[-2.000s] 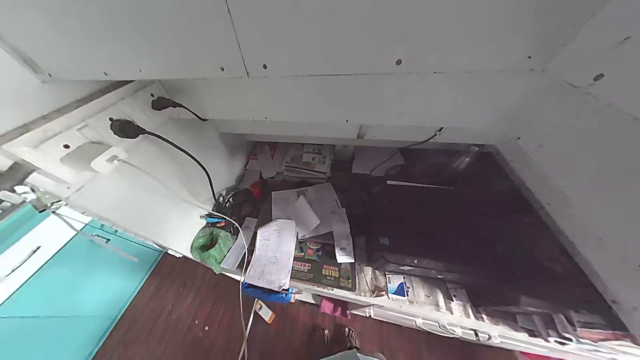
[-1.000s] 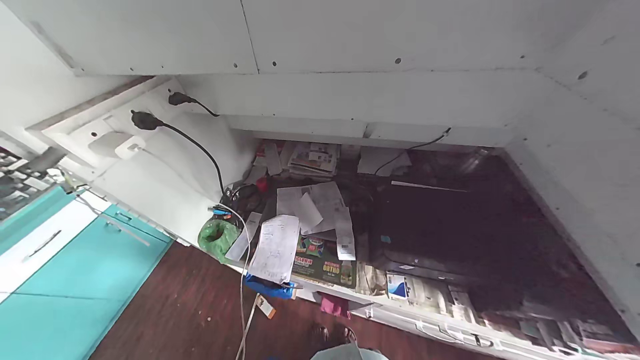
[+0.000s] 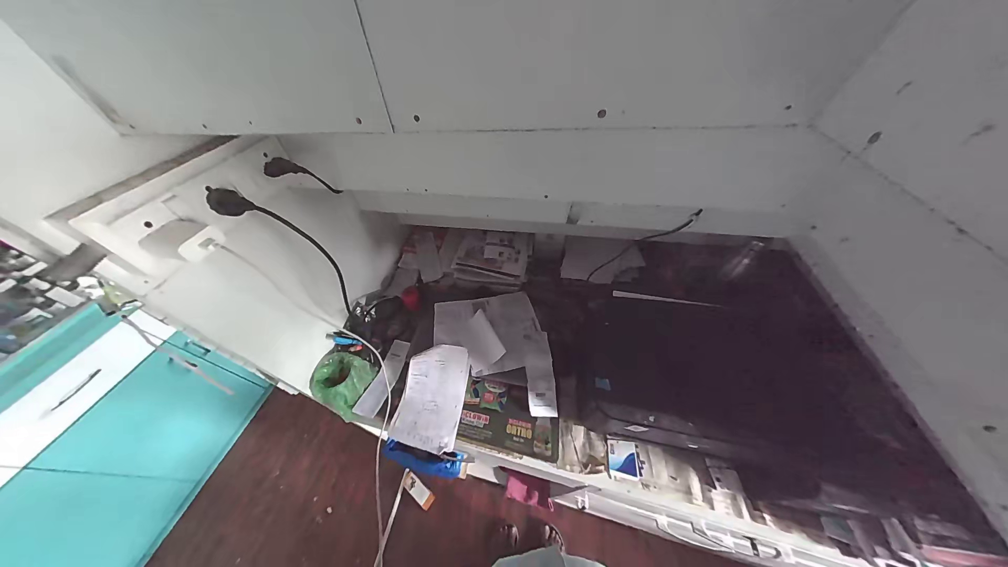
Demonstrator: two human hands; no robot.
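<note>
Neither my left hand nor my right hand shows in the head view. Below me, a dark desk surface inside a white-panelled recess holds loose papers (image 3: 429,402) with writing, lying over a dark green printed mat or box (image 3: 512,425). To their left sits a green plastic bag (image 3: 342,382), its top gaping. A flat black device (image 3: 669,370), perhaps a closed laptop, lies to the right. Stacked newspapers (image 3: 492,256) rest at the back. A small blue and white box (image 3: 624,459) stands near the front edge.
Black plugs (image 3: 228,201) and a white charger (image 3: 201,242) sit in the wall panel at left; a white cable (image 3: 378,441) hangs to the floor. Teal cabinets (image 3: 118,425) stand at lower left. A pink cloth (image 3: 528,488) hangs below the desk edge. My feet (image 3: 531,537) show at the bottom.
</note>
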